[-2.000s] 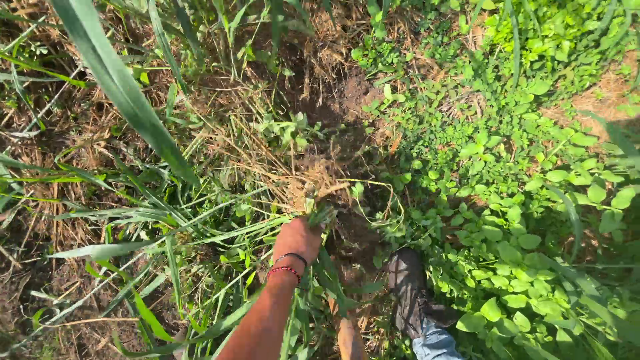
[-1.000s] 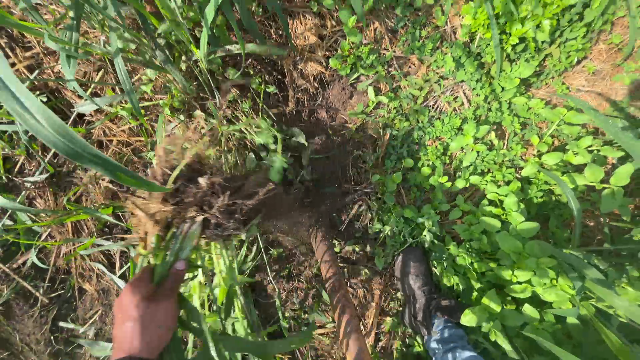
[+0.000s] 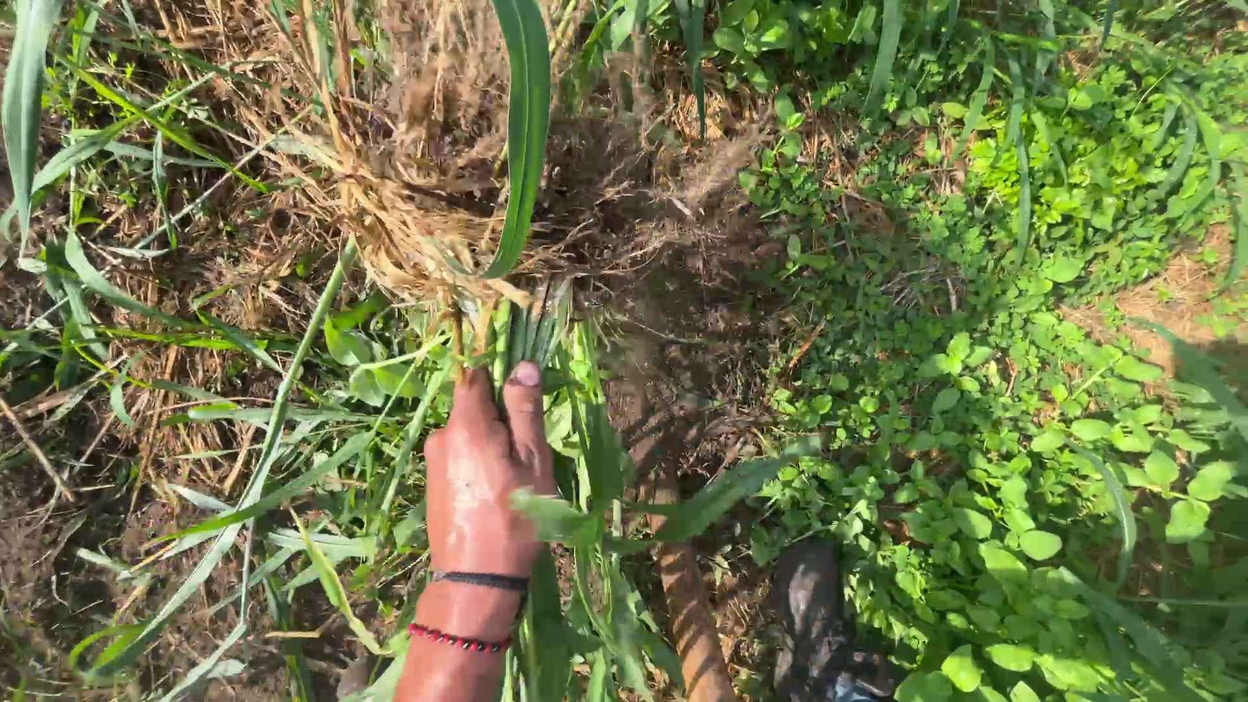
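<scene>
My left hand [image 3: 483, 468], with a black band and a red beaded bracelet at its wrist, grips an uprooted clump of grass [image 3: 522, 327] by the green stems. The clump's roots and dry straw [image 3: 468, 185] spread above the fingers, with soil blurred around them. Long green blades hang down past the right side of my wrist. To the right of this hand a wooden handle [image 3: 687, 595] slopes up toward the dark soil; its upper end is hidden. My right hand is outside the view.
Low leafy green plants [image 3: 1014, 468] cover the ground at the right. A dark shoe [image 3: 819, 614] stands at the bottom, just right of the handle. Long grass blades [image 3: 292, 390] and dry straw lie on the left.
A second ago the uprooted clump was farther left; my left hand has moved right with it, toward the wooden handle. Two seconds ago the hand held stems beside the dark soil.
</scene>
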